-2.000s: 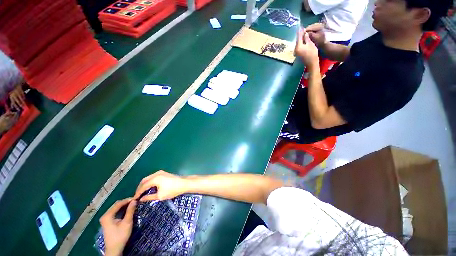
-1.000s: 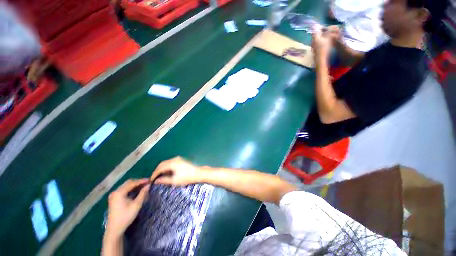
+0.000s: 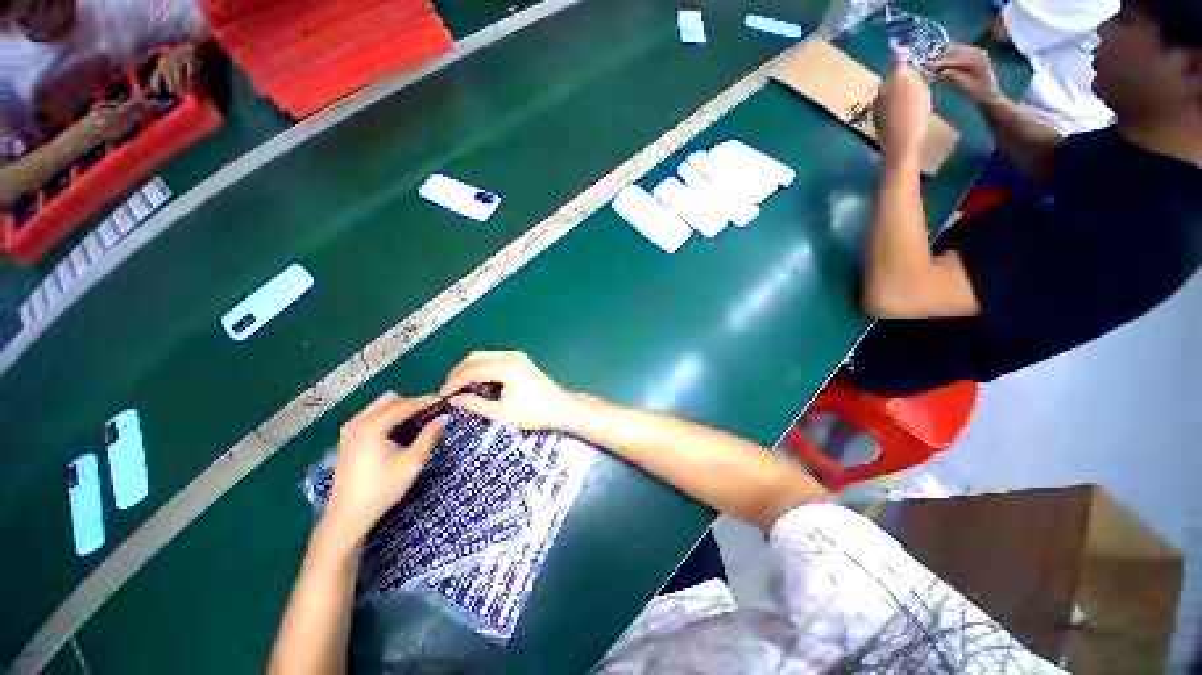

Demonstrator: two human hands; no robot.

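Overlapping sheets of lens pieces, a dark grid with shiny clear edges, lie on the green surface below my hands. My left hand and my right hand meet at the sheets' far edge. Both pinch a small dark strip, which looks like part of the lens sheet; its ends are partly hidden by my fingers. A pile of pale phone back covers lies fanned out ahead, beyond my right hand.
Covers with dark corner blocks lie on the curved belt beyond the metal strip. A worker in black sits at right by a brown cardboard piece. Red trays and another worker's hands are across the line. A cardboard box stands lower right.
The view has shifted, so the pile and the neighbouring worker sit further right. My hands stay together at the sheets' edge, still pinching the dark strip. More of the sheets now shows.
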